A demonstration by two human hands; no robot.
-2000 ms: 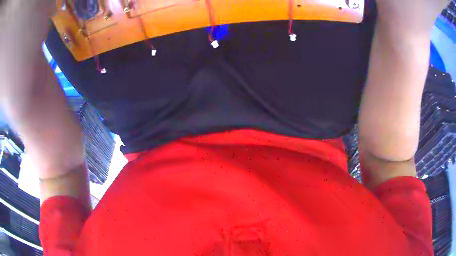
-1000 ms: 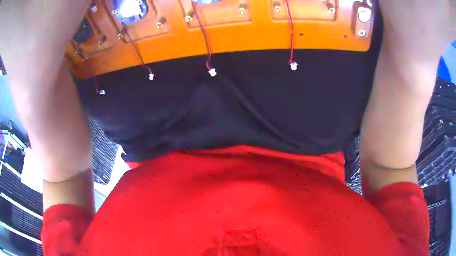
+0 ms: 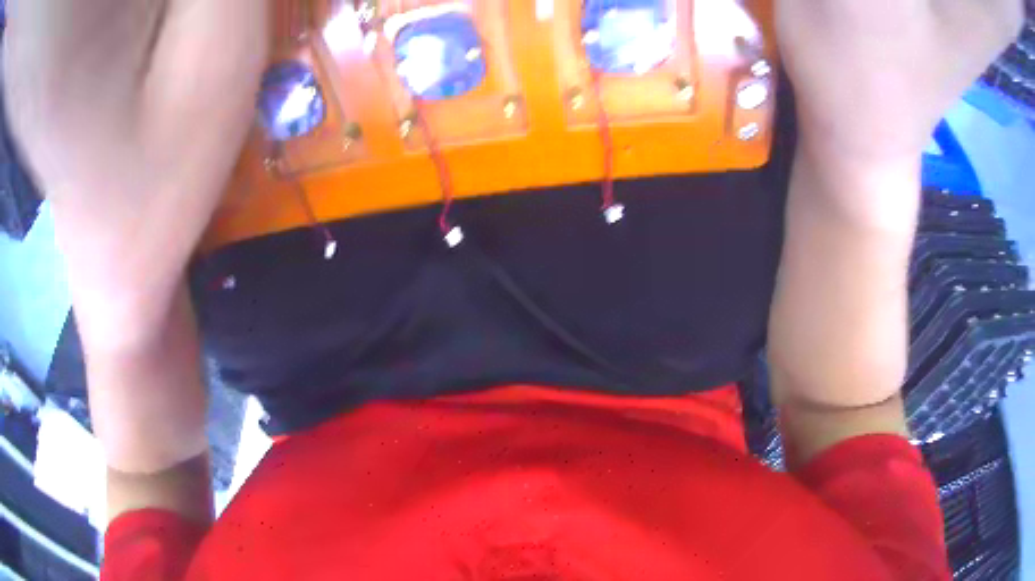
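The orange fixture plate lies over the black-clothed lap, cut off by the top edge. Several shiny blue-grey modules with round centres sit in its pockets, among small metal pins. Thin dark-red lead wires with white connector plugs hang over its near edge. My left hand is blurred at the plate's left side, its fingers cut off by the top edge. My right hand is at the plate's right side, its fingers also out of the picture. Whether either hand grips the plate cannot be told.
Black component trays are stacked at the right, beside a blue stool. Dark racks with pale edges and a white box-like surface stand at the lower left. Both forearms flank the lap.
The fixture plate shows lower in the picture and further into view, with more of its pockets and modules visible. Both hands also show lower and more fully.
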